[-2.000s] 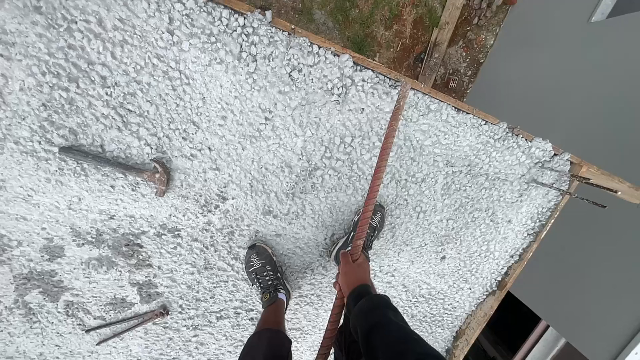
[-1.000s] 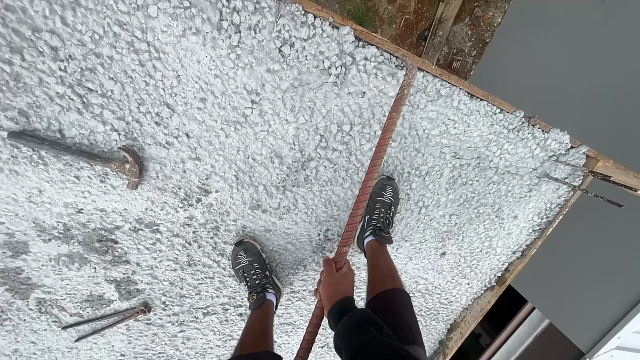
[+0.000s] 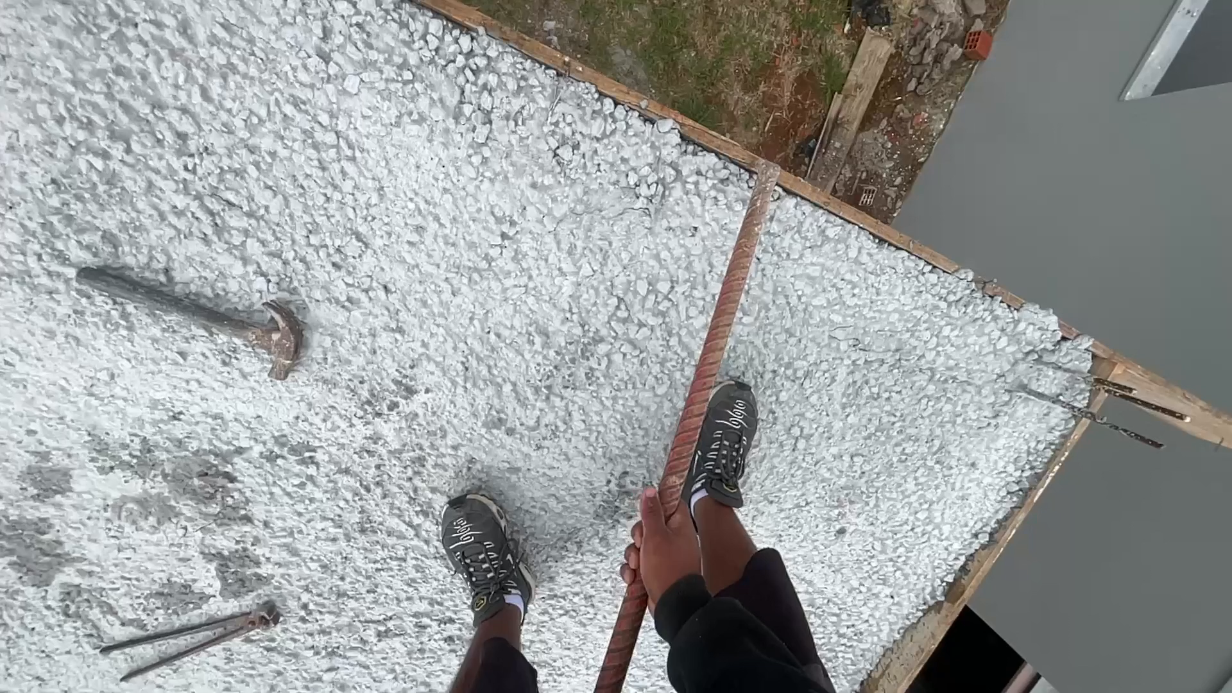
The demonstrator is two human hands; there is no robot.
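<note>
A long reddish-brown bar with spiral ribs slants across the head view, from the wooden edge board at the top to the lower frame edge. My right hand is closed around its lower part, thumb along the upper side. The bar's far end meets the board's inner edge. My left hand is out of view. At the left, a claw hammer with a dark, worn handle lies on the rough white-grey gravelly surface. Below the hammer lie metal pincers, their long handles spread apart.
My shoes stand on either side of the bar's line, the right shoe close against it. A wooden edge board bounds the surface. Dark metal rods stick out at the right corner. Beyond lie grassy ground, a loose plank and a grey surface.
Two seconds ago my right shoe was partly behind the bar; now it stands mostly to the bar's right. My right hand stays on the bar.
</note>
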